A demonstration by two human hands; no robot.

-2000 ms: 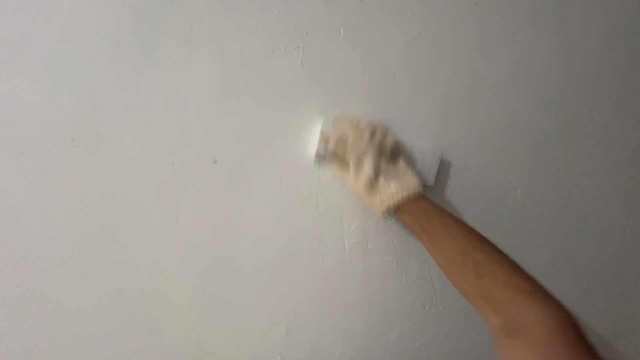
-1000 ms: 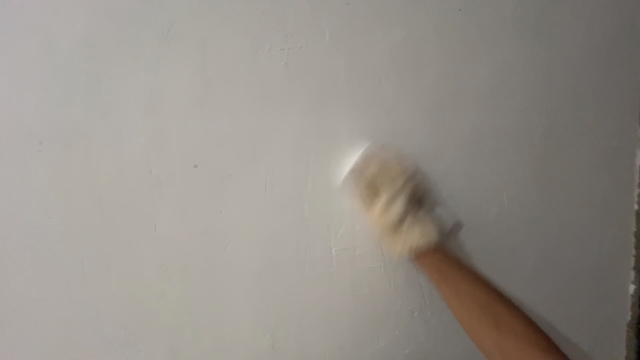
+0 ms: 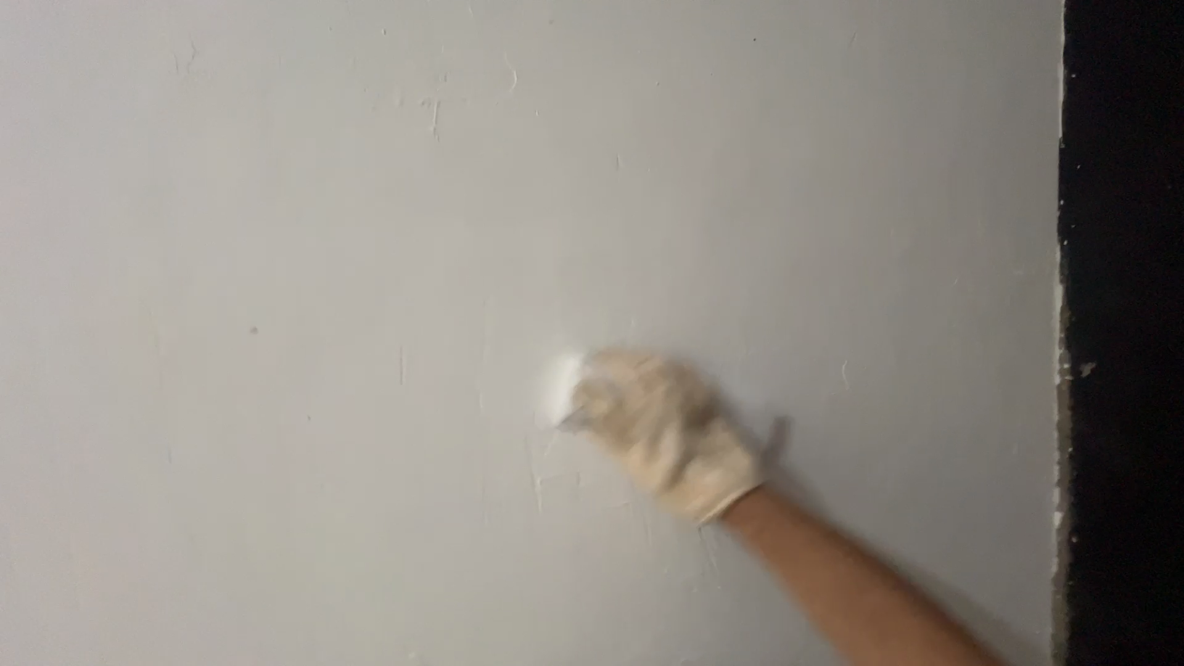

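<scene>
My right hand (image 3: pixel 661 430), in a cream knitted work glove, is pressed close to a light grey wall (image 3: pixel 351 240). Its fingers are curled around a flat white object (image 3: pixel 562 388), which is blurred and mostly covered by the glove, so its kind is unclear. A bright white patch shows at the fingertips on the left side of the hand. A small dark end or shadow appears beyond the wrist. Fine scratches and ridges mark the wall below and above the hand. My left hand is out of view.
At the far right the grey wall ends in a rough, chipped vertical edge (image 3: pixel 1062 370), with a dark surface (image 3: pixel 1124 277) beyond it. A small dark speck (image 3: pixel 253 330) sits on the wall to the left.
The gloved right hand stays at the wall, blurred by motion, with the white object in it. The view has shifted to the right, and the dark surface now shows more.
</scene>
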